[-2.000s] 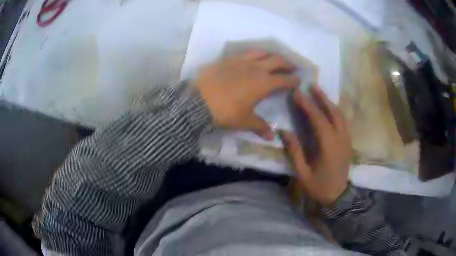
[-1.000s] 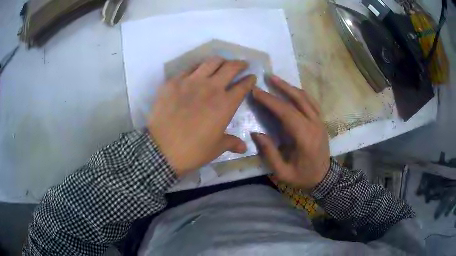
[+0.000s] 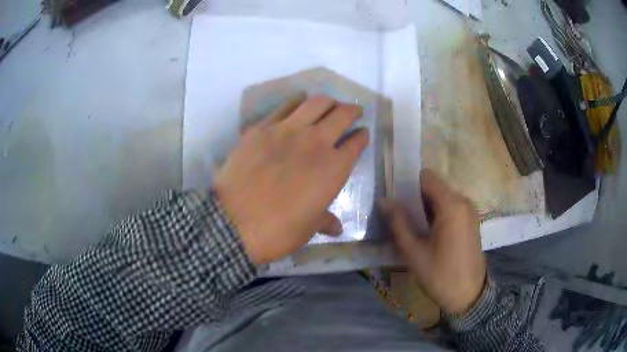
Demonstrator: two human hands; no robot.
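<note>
A white sheet (image 3: 220, 62) lies on the table in front of me. On it lies a tan pocket piece (image 3: 320, 77), its pointed edge facing away from me, with a shiny grey template (image 3: 354, 206) on top. My left hand (image 3: 292, 168) lies over the template, palm down, pressing it and hiding much of it. My right hand (image 3: 443, 234) is at the sheet's right edge, thumb on the inner side and fingers on the outer side. The sheet's right strip looks raised there. The right fingertips are slightly blurred.
The iron (image 3: 550, 124) lies on a dark plate (image 3: 567, 196) at the right, beside a yellow-orange item (image 3: 600, 124). The table (image 3: 82, 144) is scorched brown near the iron. A brown bundle (image 3: 75, 10) and a rolled strip (image 3: 184, 7) are at the far left edge.
My right hand has moved from the template's right side toward me and to the right, onto the sheet's edge, which has risen. My left hand still presses the template. The view has shifted.
</note>
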